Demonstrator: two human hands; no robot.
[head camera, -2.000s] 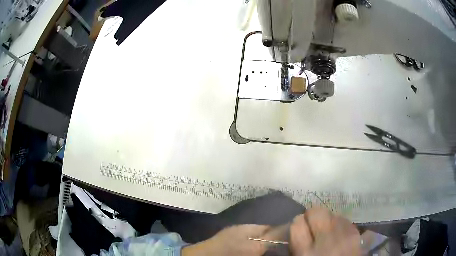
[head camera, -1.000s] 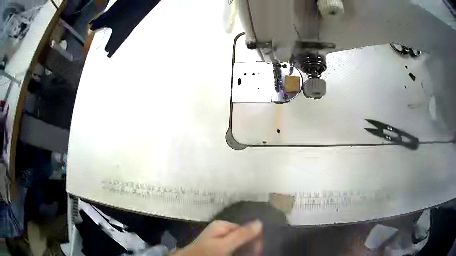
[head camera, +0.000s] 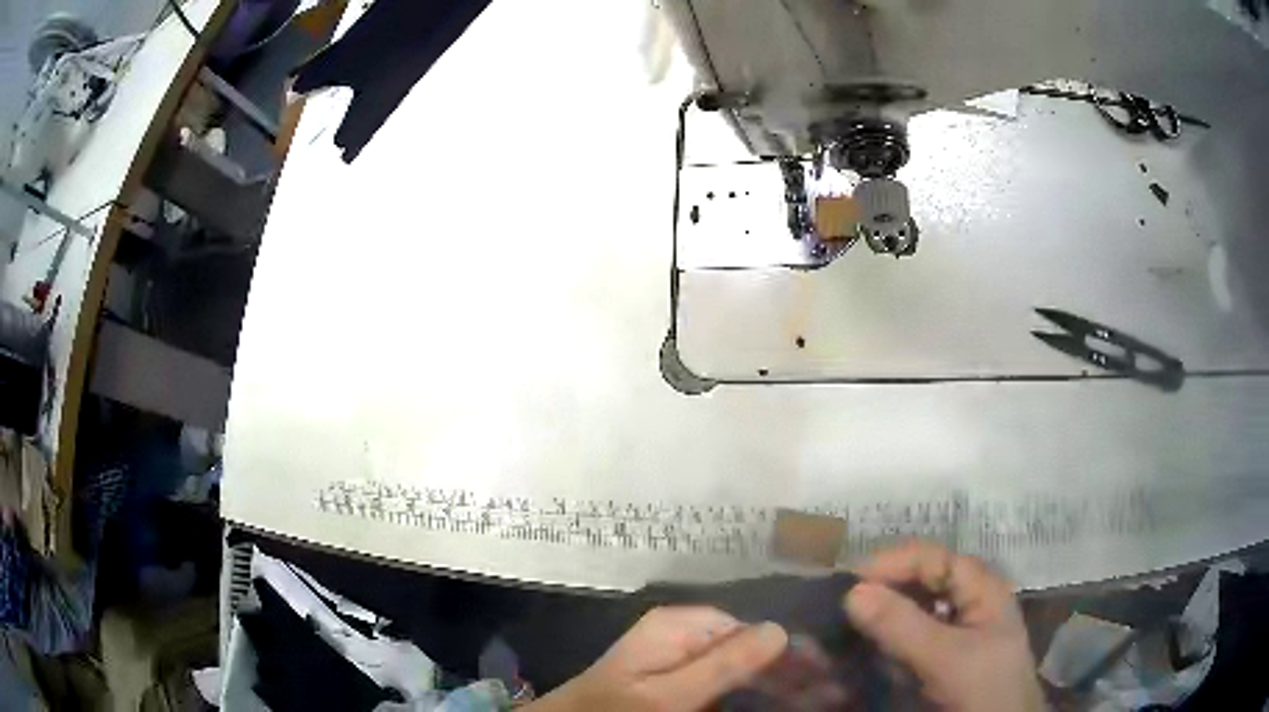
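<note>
A dark fabric piece (head camera: 800, 601) is held at the front edge of the table, just below the printed ruler. My left hand (head camera: 668, 665) lies on its left part, fingers pointing right. My right hand (head camera: 949, 623) pinches its right part between thumb and fingertips. A small pale spot shows at the right fingers; I cannot tell what it is. The lower part of the fabric blends into the dark area below, so its outline is hidden.
The sewing machine's needle area (head camera: 800, 202) has a tan block (head camera: 835, 217) beside the presser foot. Thread snips (head camera: 1109, 348) lie right of it, dark scissors (head camera: 1148, 114) behind. A brown patch (head camera: 810, 537) sits on the ruler (head camera: 557, 519). Black fabric (head camera: 379, 70) lies at back left.
My right hand, out of clear view one second ago, now pinches the fabric. The thin pale tool seen two seconds ago no longer shows. The fabric sits lower, and the view has shifted slightly.
</note>
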